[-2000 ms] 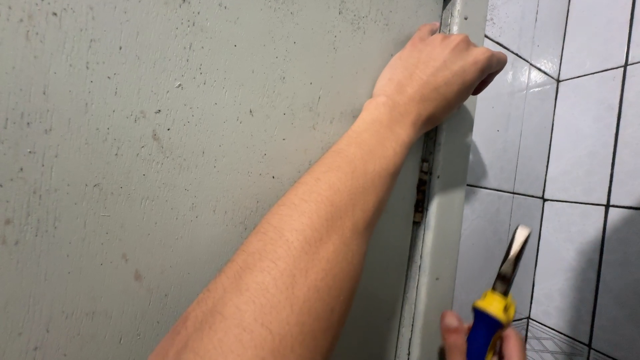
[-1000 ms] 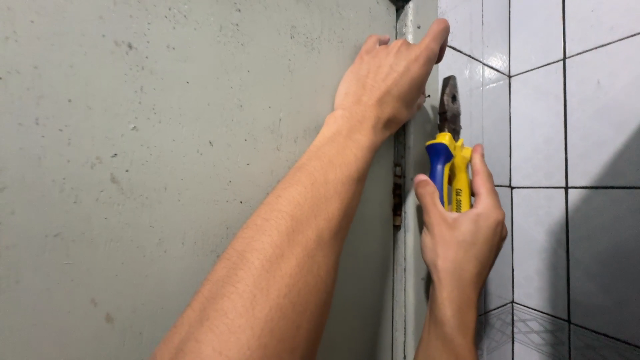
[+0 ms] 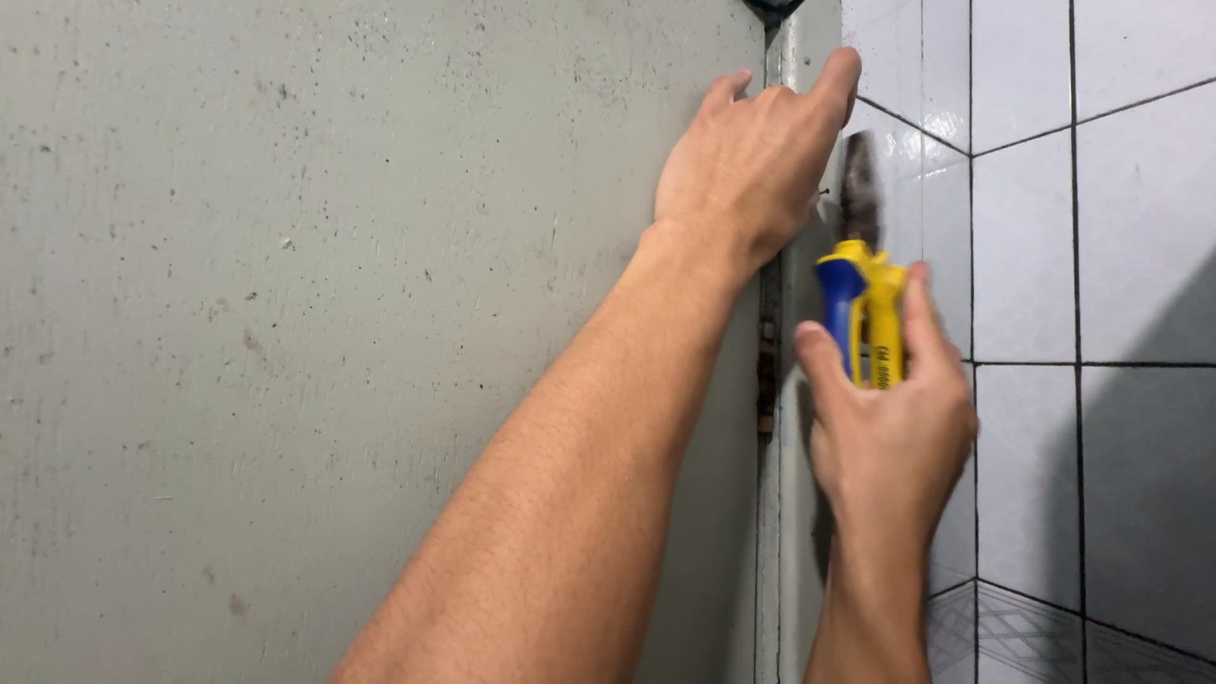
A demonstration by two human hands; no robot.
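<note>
My left hand (image 3: 750, 161) reaches up against the edge of a grey-green painted door (image 3: 380, 237), beside its frame (image 3: 798, 399); its palm side and most fingertips are hidden, so whether it holds something does not show. My right hand (image 3: 888, 427) grips combination pliers (image 3: 869, 285) by their blue and yellow handles, with the blurred metal jaws pointing up, right of my left hand. Between the jaws and my left hand, a small nail or screw (image 3: 824, 193) sticks out from the frame.
A rusty hinge (image 3: 767, 380) sits in the gap between door and frame, below my left wrist. A dark object (image 3: 774, 9) is at the top edge of the gap. White wall tiles (image 3: 1026, 247) stand close on the right.
Two seconds ago the pliers were low at the bottom right; my right hand has raised them beside my left hand. My left hand stays at the door edge.
</note>
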